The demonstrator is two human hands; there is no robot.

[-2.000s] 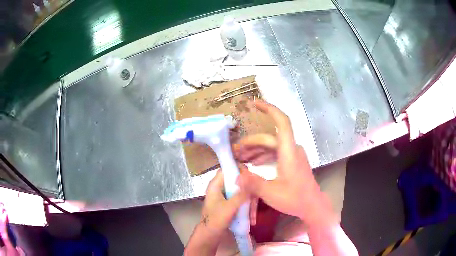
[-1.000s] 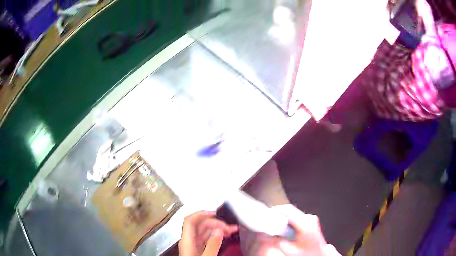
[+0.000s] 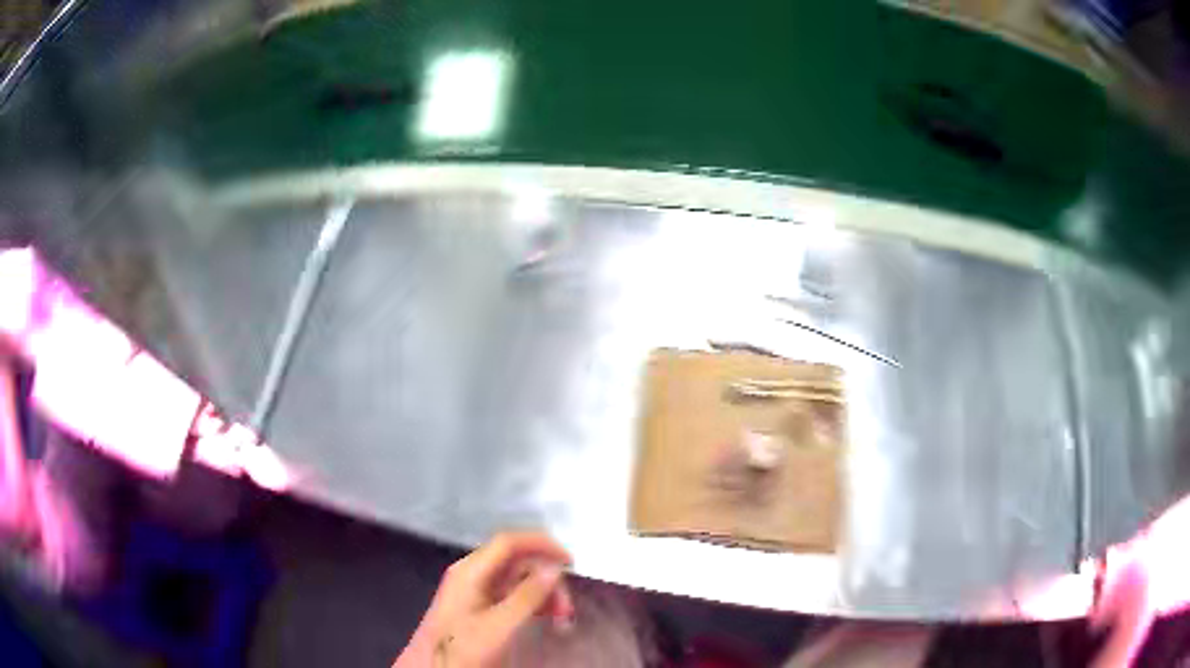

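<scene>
My left hand (image 3: 493, 594) is at the bench's front edge, left of the brown cardboard mat (image 3: 679, 450). Its fingers are loosely curled and I see nothing in them. My right hand is not in view. The pale foot-shaped part is not in view either. A small white cup (image 3: 760, 452) stands on the cardboard amid dark stains, and thin pale sticks (image 3: 786, 390) lie near its far edge. The picture is blurred.
A thin dark rod (image 3: 842, 342) lies beyond the cardboard. A whitish bottle (image 3: 533, 222) stands at the bench's back. Metal dividers (image 3: 298, 320) flank the bench. Dark items (image 3: 959, 128) lie on the green strip (image 3: 679, 91). A blue stool (image 3: 176, 587) is below left.
The view has swung left, so the cardboard now appears right of centre. My right hand and the pale part have left the picture. My left hand remains loosely curled.
</scene>
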